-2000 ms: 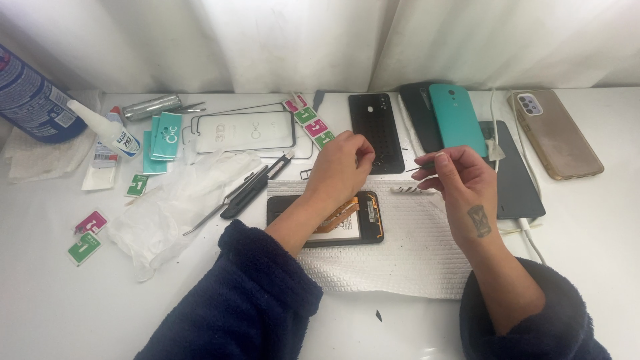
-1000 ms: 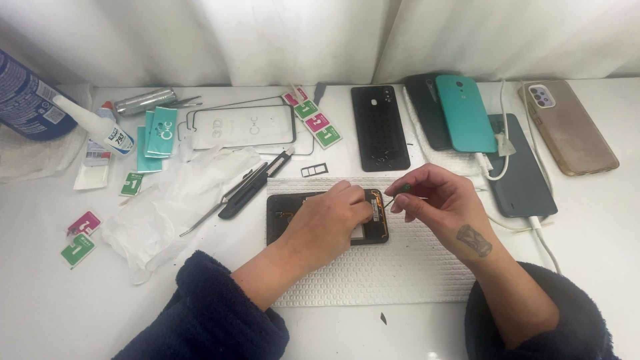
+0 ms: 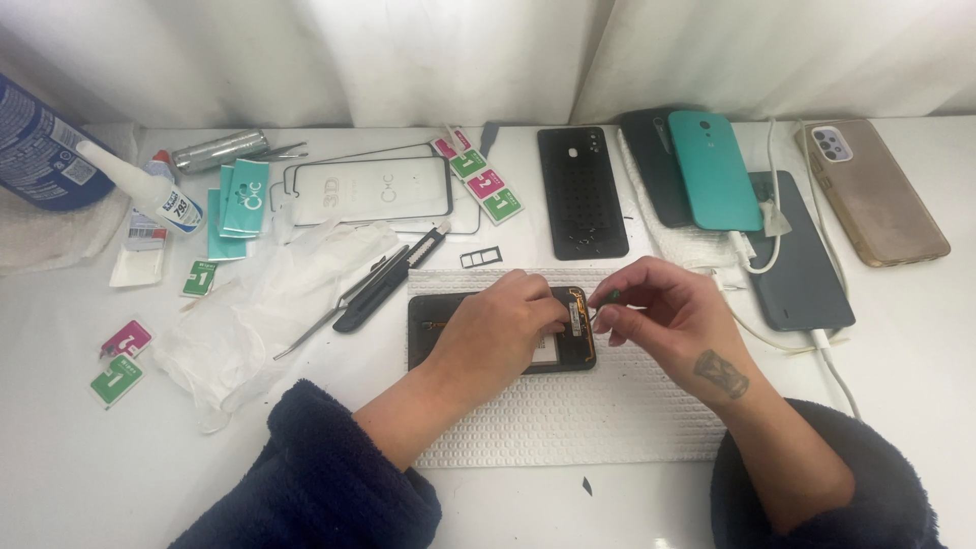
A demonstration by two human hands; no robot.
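Note:
An opened smartphone (image 3: pixel 427 324) lies on a white textured paper sheet (image 3: pixel 564 427), its battery and orange flex parts partly showing. My left hand (image 3: pixel 496 328) rests over the middle of the phone, fingers curled down onto it; whether it grips anything is hidden. Between the thumb and forefinger of my right hand (image 3: pixel 648 313) is a small tool with a green end (image 3: pixel 610 297), its dark tip at the phone's right edge. A SIM tray (image 3: pixel 481 257) lies just above the sheet. The black phone back cover (image 3: pixel 583 191) is behind, bearing a few tiny screws near its lower end.
A black utility knife (image 3: pixel 390 282), tweezers (image 3: pixel 320 320) and crumpled clear plastic (image 3: pixel 221 343) lie left. Screen protectors (image 3: pixel 374 187), wipe packets (image 3: pixel 248 198), a glue bottle (image 3: pixel 145 187) and a blue can (image 3: pixel 46 152) stand or lie farther back. Right are a teal phone (image 3: pixel 717 171), a grey phone (image 3: pixel 801 267) and a cased phone (image 3: pixel 884 198), with white cables.
My left hand, raised over the phone's upper edge two seconds ago, has come down onto the phone. My right hand has moved left, bringing the tool to the phone's right edge.

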